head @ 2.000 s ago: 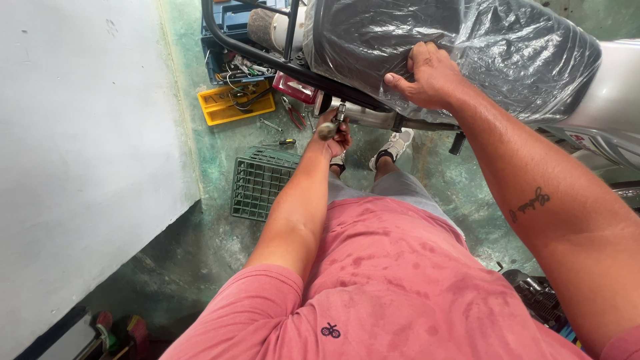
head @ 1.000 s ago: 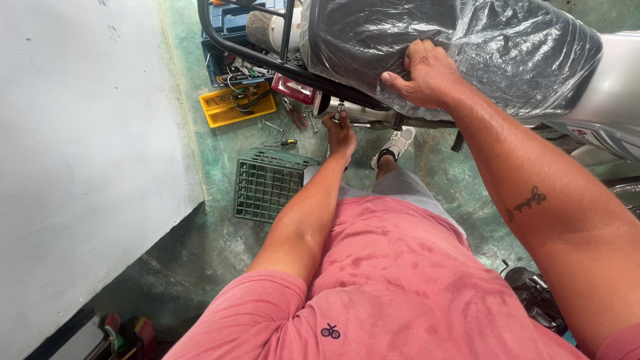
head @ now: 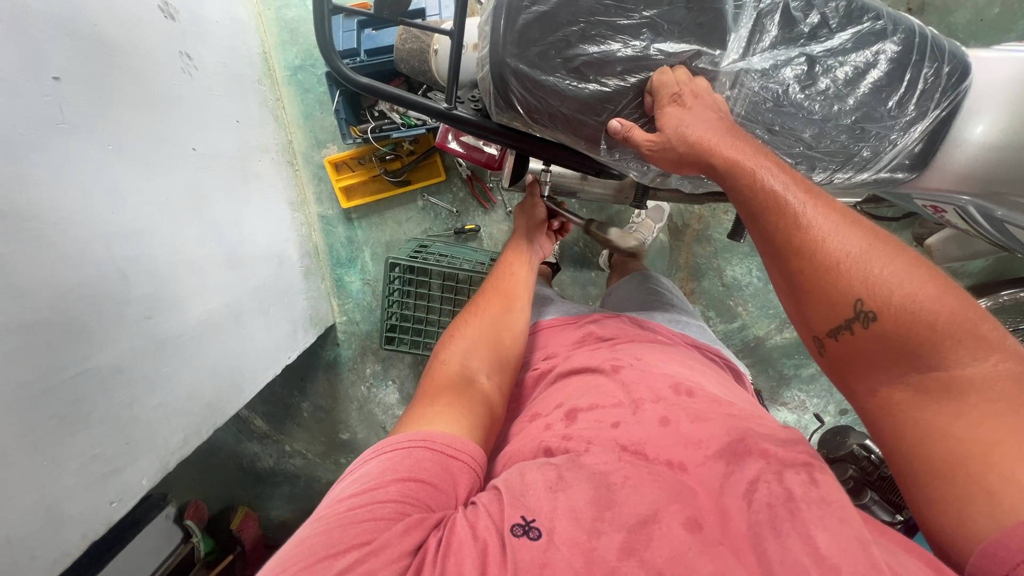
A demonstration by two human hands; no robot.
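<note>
My left hand (head: 540, 224) is at the head of a ratchet wrench (head: 588, 226), its fingers closed around the tool near the socket (head: 546, 180). The socket points up under the black rear rack (head: 400, 102) of a motorcycle, beside the silver exhaust muffler (head: 588, 188). The wrench's handle end is blurred and points to the right, over my shoe. My right hand (head: 680, 120) rests on the plastic-wrapped black seat (head: 592, 80), fingers curled and thumb apart; whether it pinches the plastic I cannot tell.
On the green floor stand a green plastic crate (head: 432, 300), a yellow tray (head: 384, 172) of tools and a blue toolbox (head: 344, 100). Red-handled pliers (head: 478, 188), a screwdriver (head: 460, 230) and a wrench (head: 440, 204) lie near. A white panel (head: 152, 240) is at left, an engine (head: 864, 472) at lower right.
The wrench's handle has swung out to the right of my left hand since a second ago. My right hand has stayed on the seat.
</note>
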